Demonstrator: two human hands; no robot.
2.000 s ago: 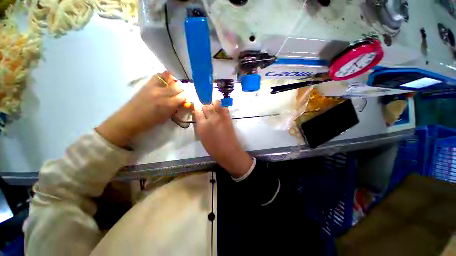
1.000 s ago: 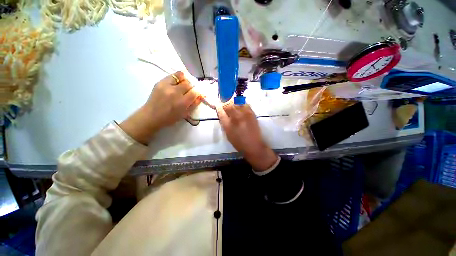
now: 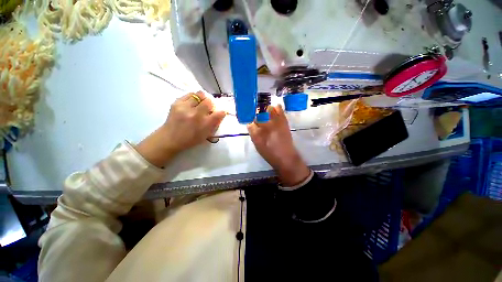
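Observation:
My left hand (image 3: 190,122), with a ring, is closed at the left of the needle area, on a thin cream strip (image 3: 167,80) that trails up-left over the tabletop. My right hand (image 3: 273,137) is at the presser foot (image 3: 263,108), fingertips partly behind the blue guard (image 3: 244,79). Glare and the guard hide the work between the hands, so what the right fingers hold cannot be told. The white sewing machine (image 3: 330,33) stands over both hands.
A tangled cream-peach pile (image 3: 25,71) lies at far left, cream bunches (image 3: 82,16) behind it. Right of the needle are a black phone (image 3: 375,137), a plastic bag with orange contents (image 3: 363,114), black tweezers (image 3: 344,98) and a red-rimmed dial (image 3: 415,77). Blue crates (image 3: 484,171) stand below.
Since a second ago, the left hand has turned and its fingertips sit lower near the needle. The strip between the hands no longer shows clearly. The view has shifted slightly.

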